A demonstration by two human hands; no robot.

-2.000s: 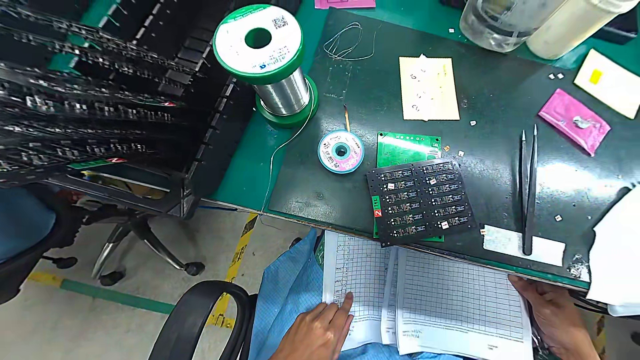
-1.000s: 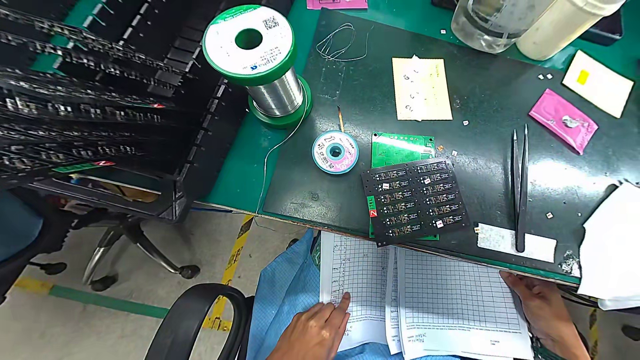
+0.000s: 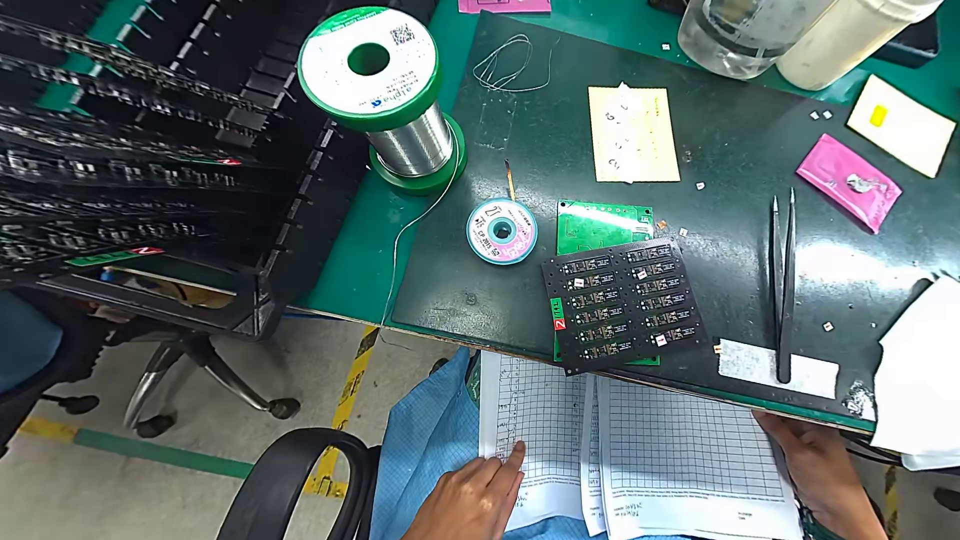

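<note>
My left hand [image 3: 472, 491] rests on a printed grid sheet [image 3: 540, 480] in my lap, its index finger extended onto the page. At the right edge of the sheets, my right hand [image 3: 814, 457] holds the right-hand grid sheet [image 3: 697, 442]; its thumb side shows and some fingers are hidden below. Above the papers, a black panel of small circuit boards [image 3: 626, 307] lies tilted over a green circuit board [image 3: 600, 225] at the table's edge. Black tweezers [image 3: 784, 292] lie to the right, their rear end on a white strip [image 3: 814, 371].
A solder wire spool [image 3: 416, 142], a desoldering braid reel [image 3: 502, 231], a yellow paper [image 3: 635, 135] and a pink packet [image 3: 847, 184] are on the table. Black racks of boards [image 3: 247, 300] stand at left, bottles [image 3: 840, 45] at upper right. A chair armrest [image 3: 300, 480] is beside me.
</note>
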